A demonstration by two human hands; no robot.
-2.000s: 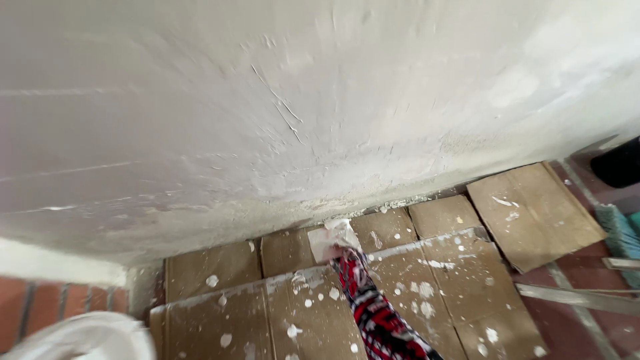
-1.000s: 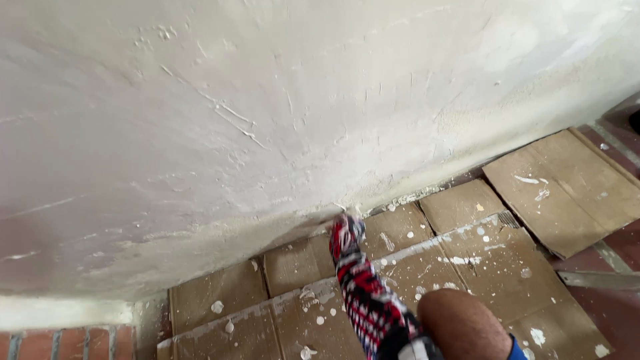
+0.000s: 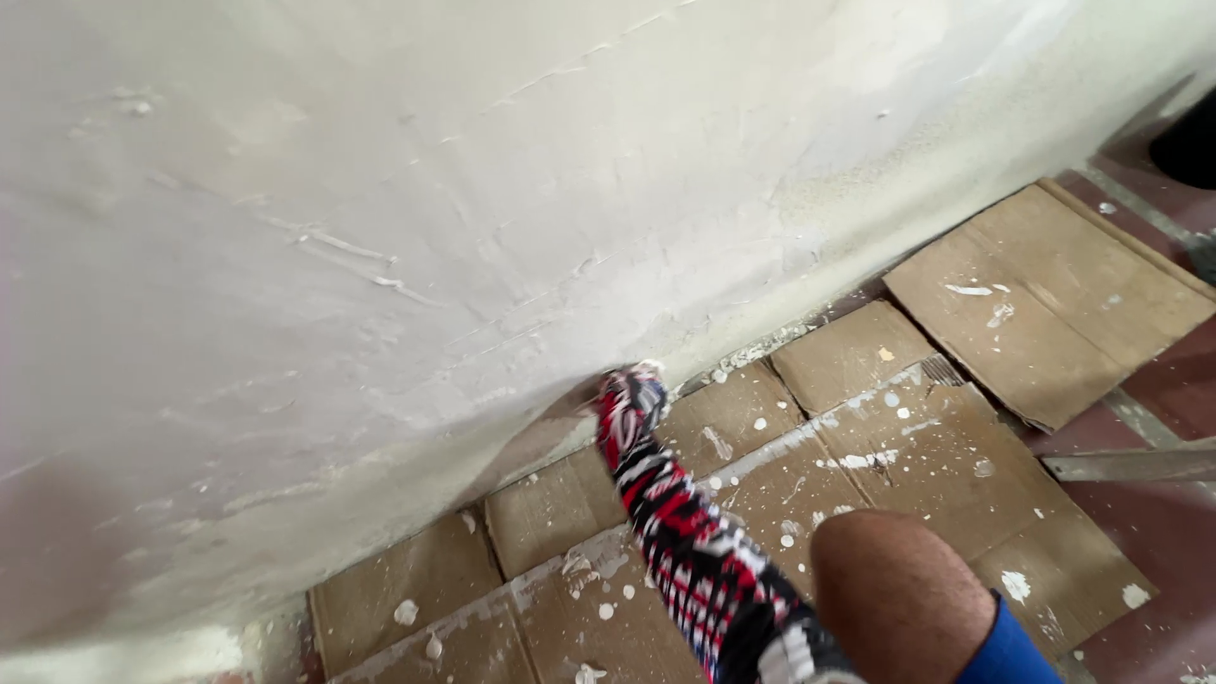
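Note:
My right hand (image 3: 632,408) is at the foot of the pale plastered wall (image 3: 532,190), just above the cardboard. It and the forearm are in a red, black and white patterned covering. The fingers look curled, but blur and the angle hide whether they hold a tool. A whitish edge shows at the fingertips, against the wall. Ridges and smears of white filler (image 3: 347,249) mark the wall's surface. My left hand is out of view.
Flattened cardboard (image 3: 912,475) spattered with white covers the floor along the wall. Another cardboard sheet (image 3: 1054,294) lies at the right. A bare knee (image 3: 888,579) is beside the forearm. A flat bar (image 3: 1140,465) and a black object (image 3: 1187,142) are farther right, over red tiles.
The hand was over the cardboard edge two seconds ago, by a whitish patch; now it is up against the wall's foot. The knee has come into view. The white bucket at lower left is out of view.

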